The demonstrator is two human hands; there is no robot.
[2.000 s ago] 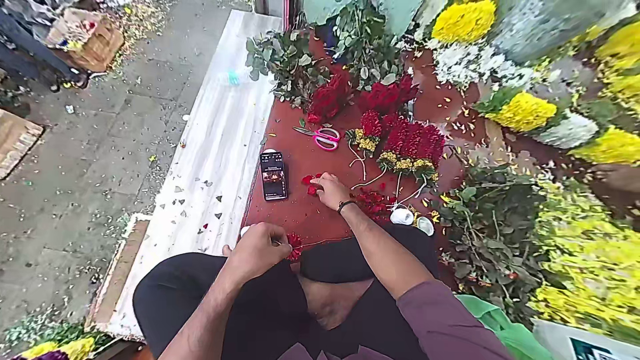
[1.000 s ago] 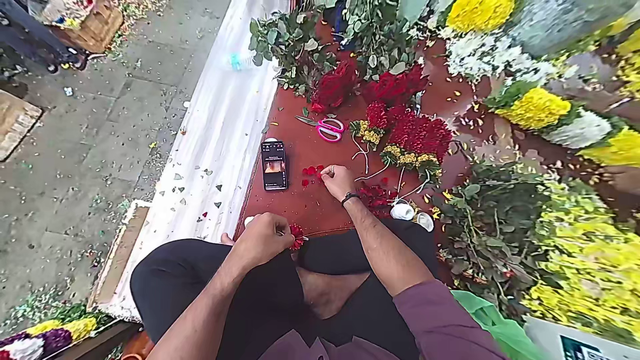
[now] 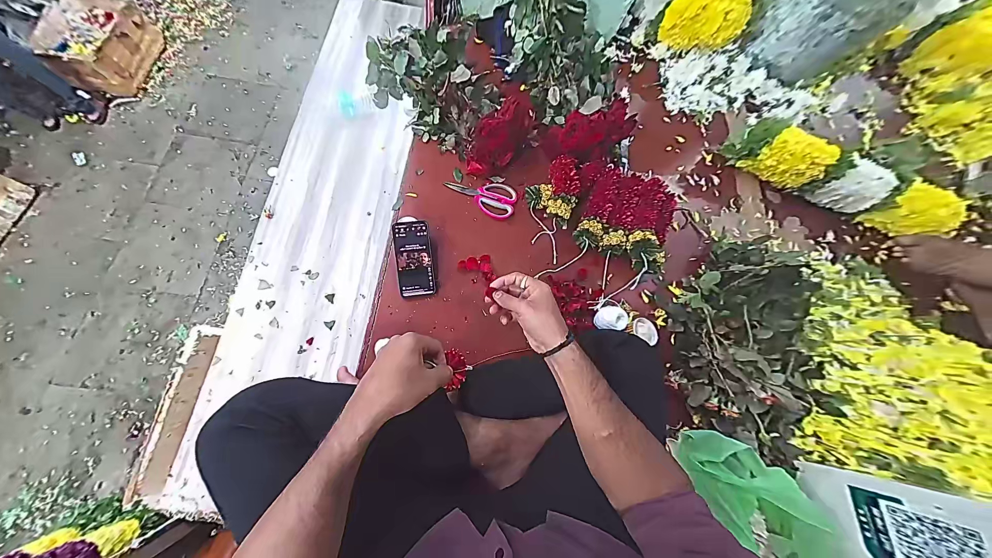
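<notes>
My left hand (image 3: 404, 373) is closed around the end of a small red petal string (image 3: 456, 370) above my knee, and a thin thread runs from it to the right. My right hand (image 3: 529, 308) pinches a red petal (image 3: 490, 290) between thumb and fingers, just beside loose red petals (image 3: 474, 264) on the red-brown surface. More petals (image 3: 572, 301) lie right of that hand, near white thread spools (image 3: 611, 317). Pink-handled scissors (image 3: 494, 199) and a phone (image 3: 415, 259) lie beyond my hands. Red and yellow flower garlands (image 3: 629, 203) with white strings rest to the right.
Bundles of red roses (image 3: 502, 133) with leafy stems lie at the back. Leafy stems (image 3: 744, 333), yellow flowers (image 3: 891, 380) and a green cloth (image 3: 748, 484) are at right. A white sheet (image 3: 310, 201) runs along the left. Another person's arm (image 3: 949, 260) shows at the right edge.
My right hand has lifted a little off the loose petals and come nearer to me, with a petal in its fingers. My left hand stays at the petal string.
</notes>
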